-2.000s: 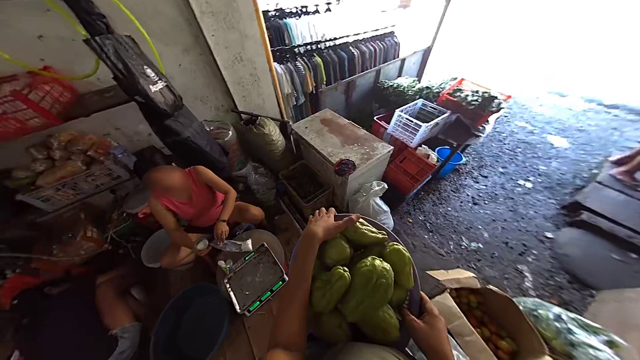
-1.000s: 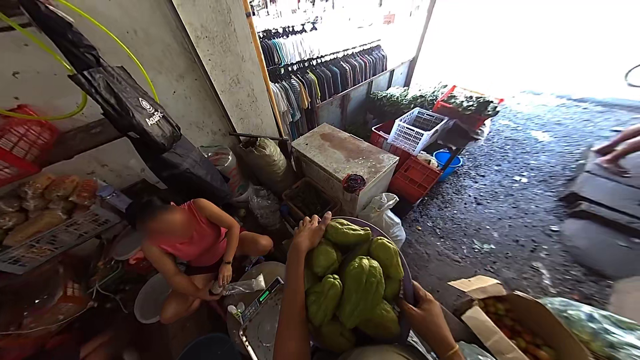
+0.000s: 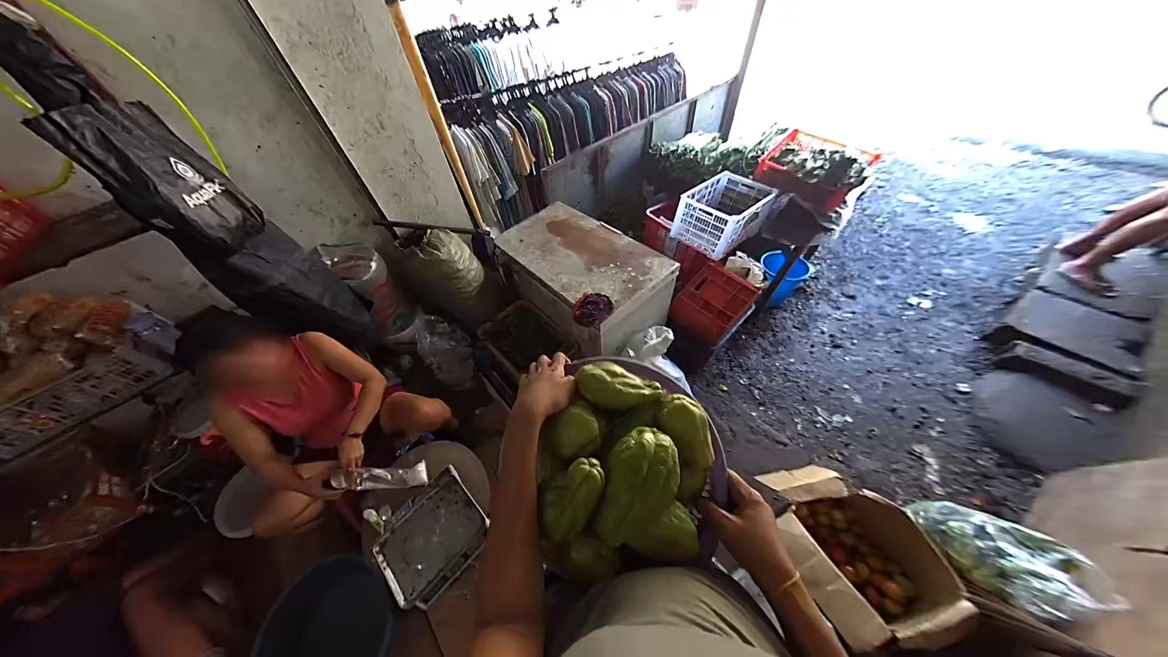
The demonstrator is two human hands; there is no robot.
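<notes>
Several green chayotes (image 3: pixel 639 474) fill a round purple basin (image 3: pixel 718 456) close against my body. At the basin's far left rim, my left hand (image 3: pixel 547 388) grips the edge with its fingers over it. My right hand (image 3: pixel 737 520) holds the right rim, thumb near the chayotes. Left of my left forearm lies a flat tray-like scale (image 3: pixel 432 537) with a dark, dirty top. Beyond it a seated person in a pink top (image 3: pixel 301 392) holds a clear plastic packet (image 3: pixel 383 476).
A cardboard box (image 3: pixel 940 616) of small reddish tomatoes stands at my right, beside a plastic bag of greens (image 3: pixel 1013 557). A dark tub (image 3: pixel 328 611) is at lower left. Ahead are a worn white chest (image 3: pixel 584 265), a white crate (image 3: pixel 721 214) and red crates (image 3: pixel 716 301). Another person's legs (image 3: pixel 1118 237) show at right.
The seated person has leaned more upright. Both my hands stay on the basin's rim. The view has shifted somewhat.
</notes>
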